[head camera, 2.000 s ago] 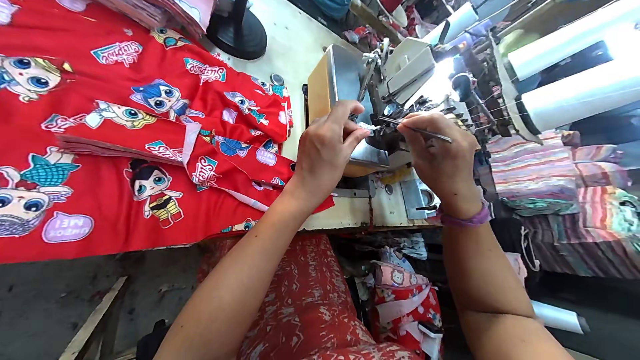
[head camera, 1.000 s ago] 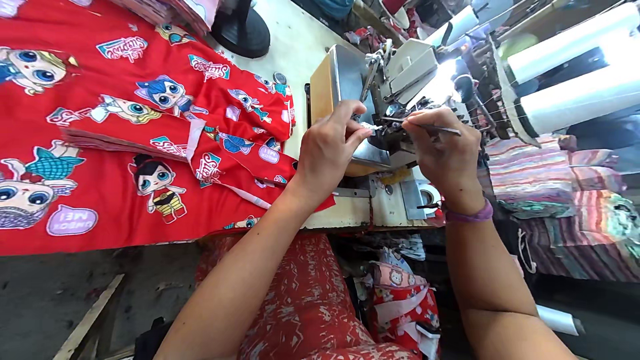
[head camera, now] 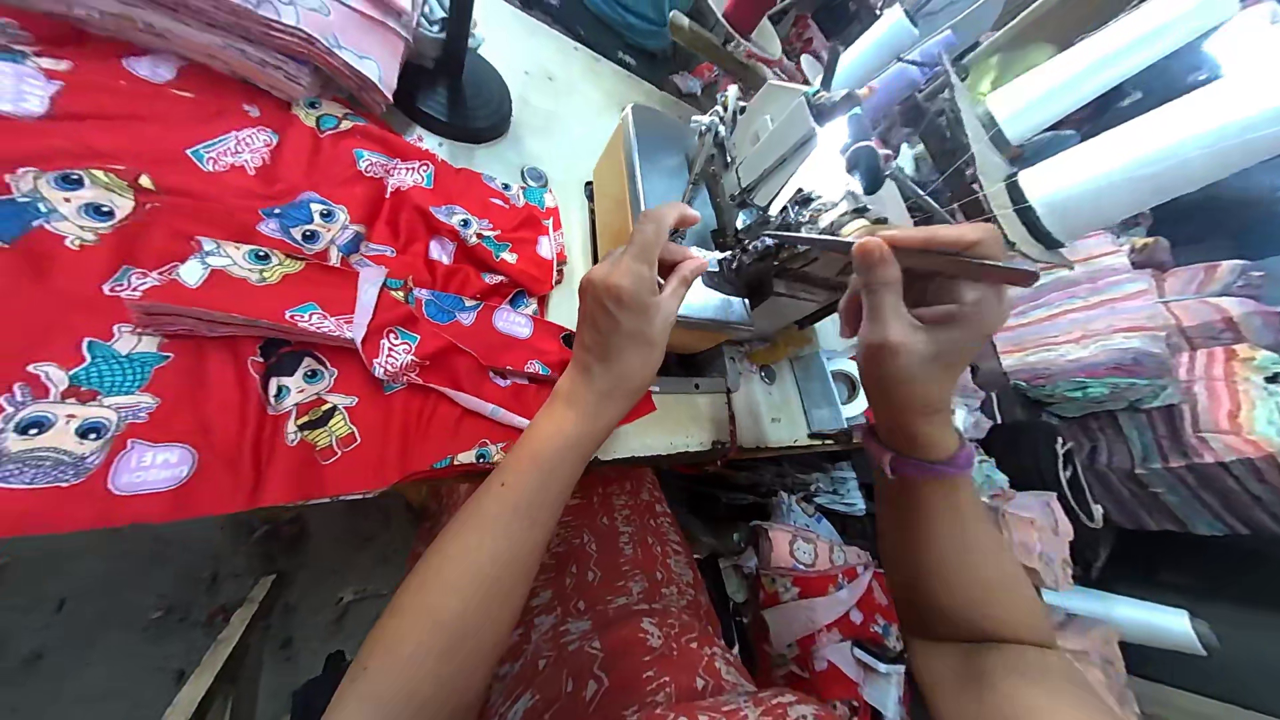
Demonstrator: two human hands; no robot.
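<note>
My left hand (head camera: 635, 295) is at the front of an industrial sewing machine (head camera: 780, 150), thumb and forefinger pinching a small bit of white material (head camera: 708, 256). My right hand (head camera: 925, 320) grips metal tweezers (head camera: 940, 262), whose tips point left into the machine's needle area; what the tips touch is too small to tell. Red printed fabric (head camera: 220, 400) with cartoon dolls lies over the table left of my left hand, with a folded red strip edged in white on top of it.
A black round stand base (head camera: 455, 100) and stacked pink fabric (head camera: 330, 40) are at the back left. Large white thread cones (head camera: 1130, 130) stand at the right above piled striped cloth (head camera: 1120, 330). Below the table edge (head camera: 690, 445) is a bundle of red and pink cloth (head camera: 830, 590).
The rear end of the tweezers in my right hand has swung slightly lower. My left hand stays in nearly the same place by the machine.
</note>
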